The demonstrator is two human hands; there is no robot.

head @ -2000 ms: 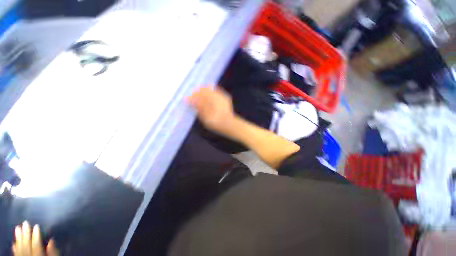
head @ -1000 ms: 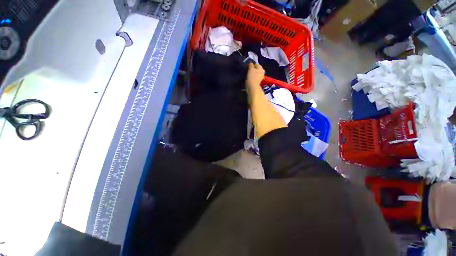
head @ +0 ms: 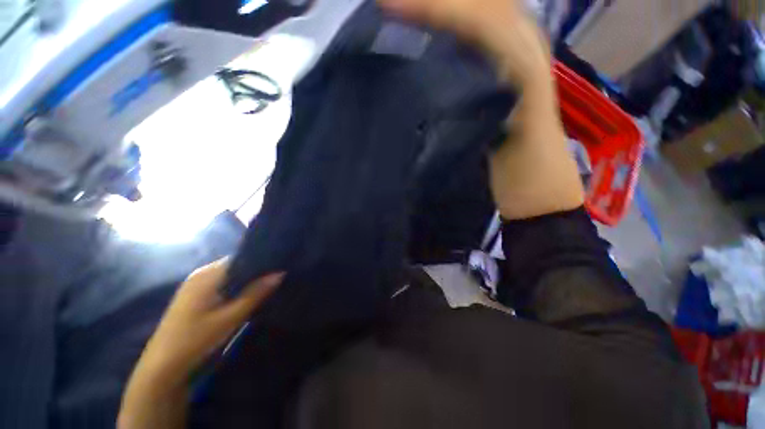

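Note:
A large black fabric piece hangs in front of me, raised over the machine table's edge. My right hand is at the top of the view, partly cut off and blurred, and grips the fabric's upper end near a small greyish patch. My left hand is at the lower left and holds the fabric's lower left edge between thumb and fingers. More dark fabric lies at the left below the sewing machine's needle area, which is brightly lit and blurred.
Black-handled scissors lie on the white machine bed. The machine with its blue stripe is at the upper left. A red basket stands at the right, partly hidden by my forearm. White cloth and another red basket are at far right.
My right hand has moved from the red basket up and left, bringing black fabric over the table edge. My left hand has come into view and holds the fabric. The view has shifted left.

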